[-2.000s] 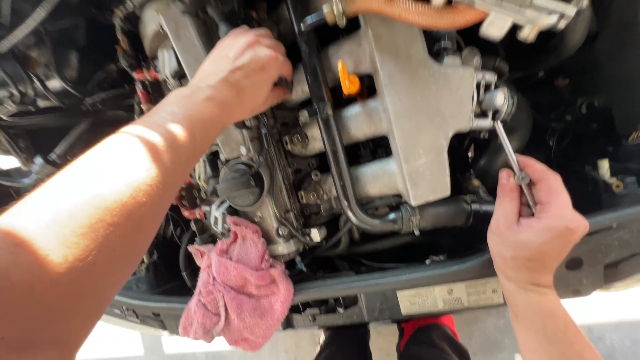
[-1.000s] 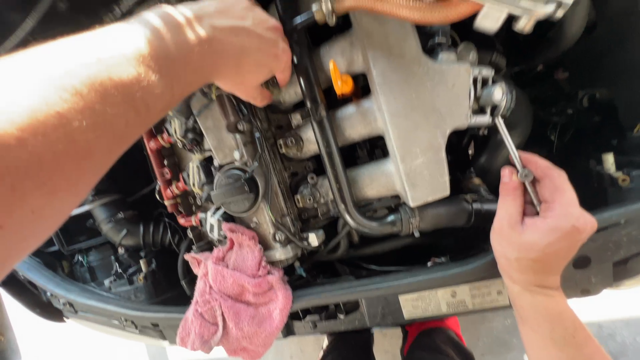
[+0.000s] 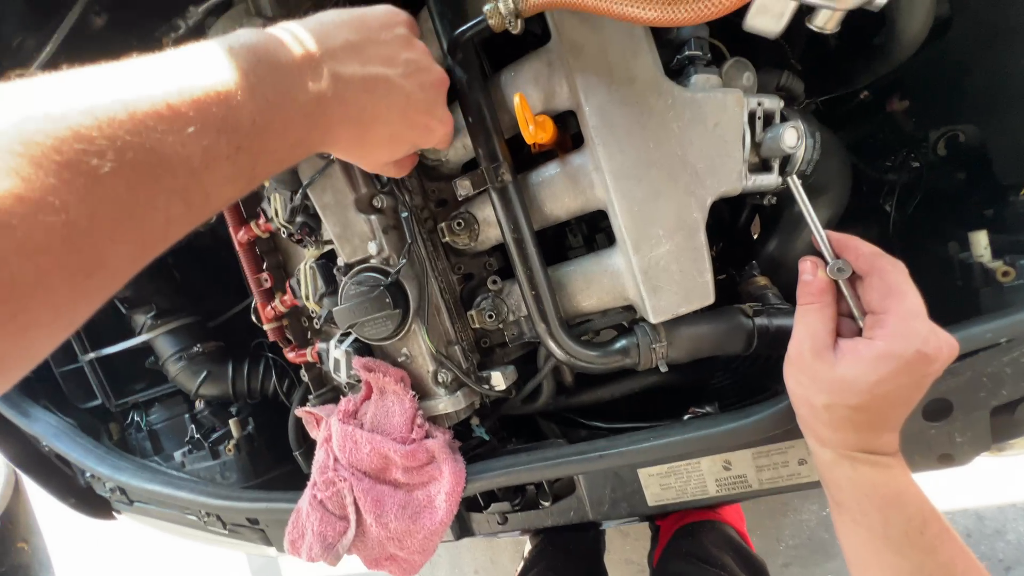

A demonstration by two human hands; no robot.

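My right hand [image 3: 868, 344] grips a slim metal rod tool [image 3: 816, 228] with a round joint; its upper end meets the throttle linkage [image 3: 782, 140] beside the cast intake manifold [image 3: 656, 152]. My left hand [image 3: 380, 88] is curled low over the upper part of the engine, left of a black metal pipe [image 3: 512, 200]; its fingertips are hidden, so what it touches cannot be told. An orange dipstick handle [image 3: 534, 128] stands between the manifold runners. Below my left forearm sits the black oil filler cap [image 3: 370, 304].
A pink cloth [image 3: 384, 480] hangs over the front edge by the valve cover. Red fuel rail piping [image 3: 256, 272] runs left of the engine. An orange braided hose [image 3: 632, 8] crosses the top. The front crossmember [image 3: 592, 460] carries a warning label [image 3: 728, 472].
My left hand has shifted right and its forearm now lies higher across the view. My right hand still holds the rod tool at the linkage.
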